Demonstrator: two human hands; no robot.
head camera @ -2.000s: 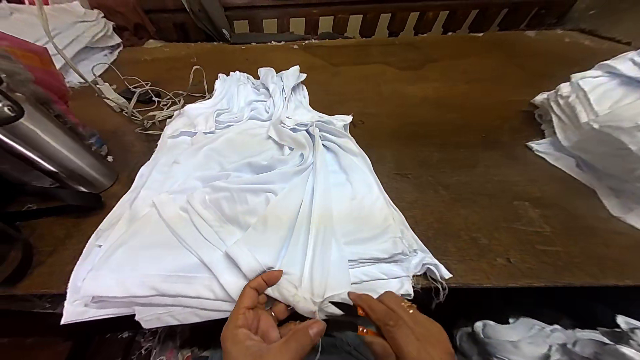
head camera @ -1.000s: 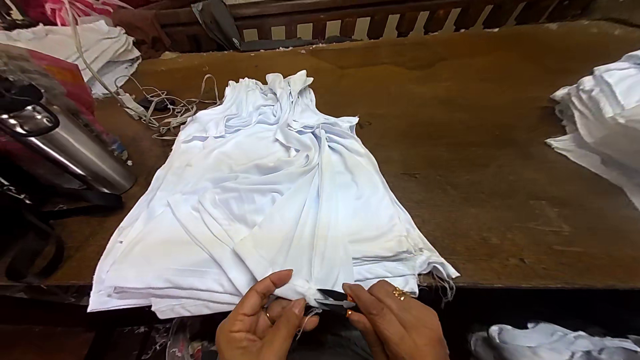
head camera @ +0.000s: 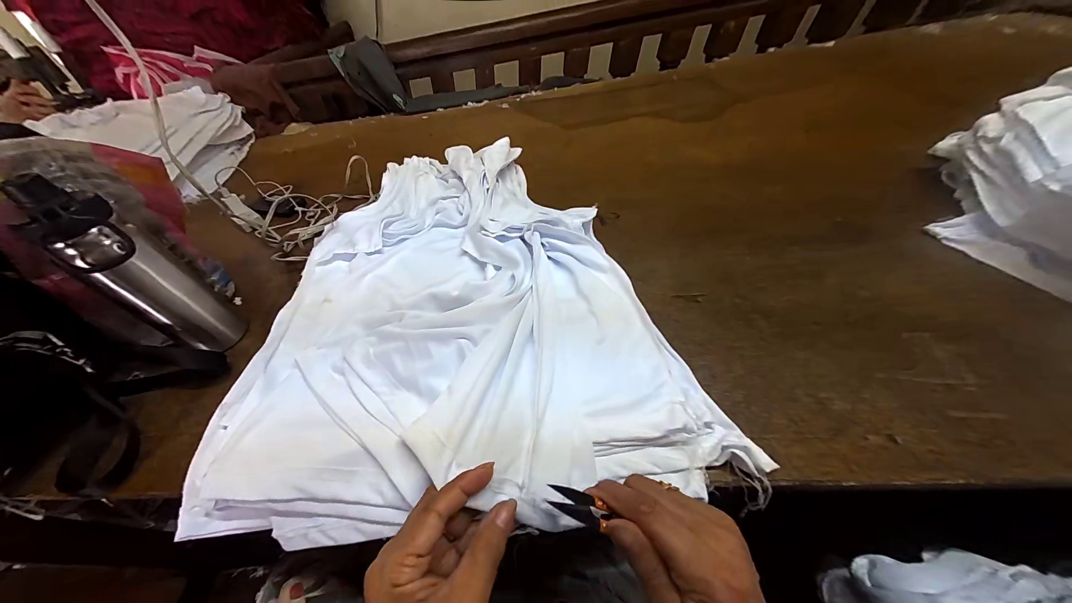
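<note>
A stack of white sleeveless garments (head camera: pixel 452 335) lies on the wooden table, with its lower hems at the front edge. My left hand (head camera: pixel 456 536) pinches the hem of the top garment between thumb and fingers. In my right hand (head camera: pixel 670 536), which wears a ring, is a pair of small thread snips (head camera: pixel 578 507) with dark blades and orange parts. The blades are apart and point left, just right of the pinched hem. Loose threads hang from the stack's right corner.
A steel flask (head camera: pixel 159 285) and black straps stand at the left. Behind them are a tangled white cable (head camera: pixel 293 213) and more white cloth (head camera: pixel 180 126). A white cloth pile (head camera: pixel 1022 176) lies at the right; other cloth (head camera: pixel 946 578) is below the table edge. Part of another person's hand (head camera: pixel 25 102) shows far left.
The snips' blades, at the hem one second ago, are now apart and away from my left fingers. My left hand still holds the hem. The view has shifted slightly.
</note>
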